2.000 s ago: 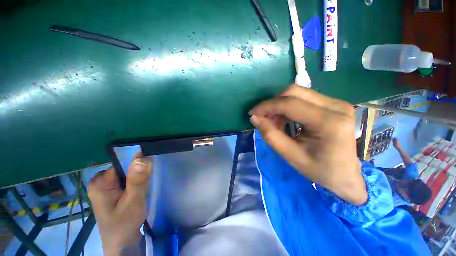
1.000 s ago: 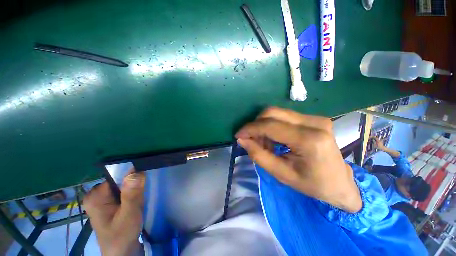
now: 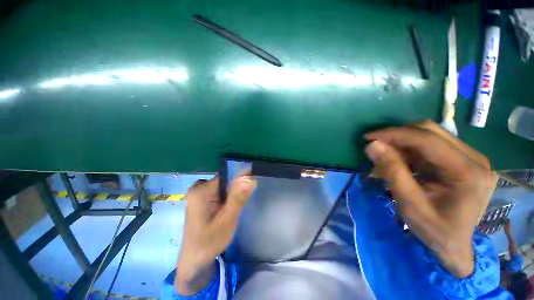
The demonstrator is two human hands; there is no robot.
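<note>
A tablet-size display panel [image 3: 287,208] lies tilted over my lap, its far edge at the bench edge. Its back is shiny grey with a thin black frame. A black strip [image 3: 275,170] and a small gold-and-white contact patch [image 3: 313,173] run along the far edge. My left hand [image 3: 214,225] grips the panel's left side, thumb on top and fingers beneath. My right hand [image 3: 442,190] is just beyond the far right corner, thumb and forefinger close together, not visibly touching the panel. Whether a small piece is between these fingertips cannot be told.
On the green bench [image 3: 146,129] lie a long dark stick [image 3: 237,40], a shorter black one [image 3: 419,53], a knife with wrapped handle [image 3: 450,82], a blue pick [image 3: 466,81], a paint marker [image 3: 486,76], and a bottle [image 3: 520,122] cut by the right edge. Another person's arm [image 3: 511,237] shows lower right.
The view has turned, so bench, tools and panel appear further right. My left hand keeps its grip on the panel. My right hand stays near the corner with its fingertips close together.
</note>
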